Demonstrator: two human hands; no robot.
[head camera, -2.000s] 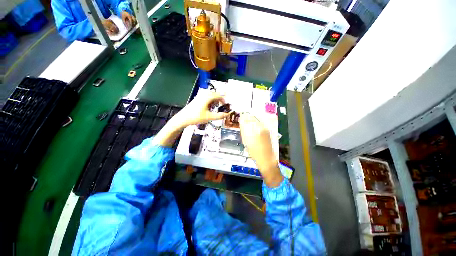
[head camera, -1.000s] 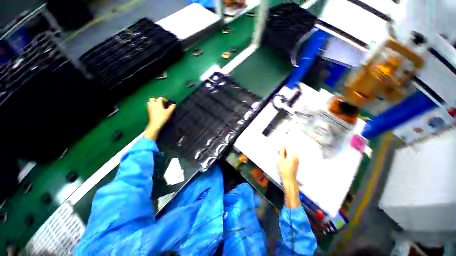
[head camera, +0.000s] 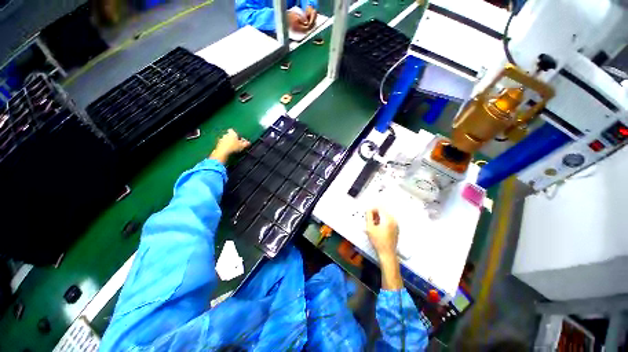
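My left hand (head camera: 228, 143) is at the far left edge of the black blister tray (head camera: 275, 180), beside the green belt. Its fingers are bent; whether it holds a housing cannot be told. My right hand (head camera: 382, 232) is over the front of the white press base plate (head camera: 430, 251), fingers curled, with a small dark spot at the fingertips that is too small to name. The press fixture (head camera: 451, 157) with its orange-brown top stands on the base under the gold-brass press head (head camera: 492, 113). A dark bar (head camera: 372, 166) lies on the base's left part.
Small housings (head camera: 72, 293) lie scattered along the green belt (head camera: 165, 179). Stacked black trays (head camera: 162, 96) stand across it. A white paper scrap (head camera: 229, 261) lies near the blister tray. A pink pad (head camera: 474, 194) is on the base's right. A person's hands (head camera: 301, 20) show at the top.
Both hands have left the fixture, where they worked together two seconds ago. The left went to the belt side of the blister tray, the right to the base's front. The view has turned left.
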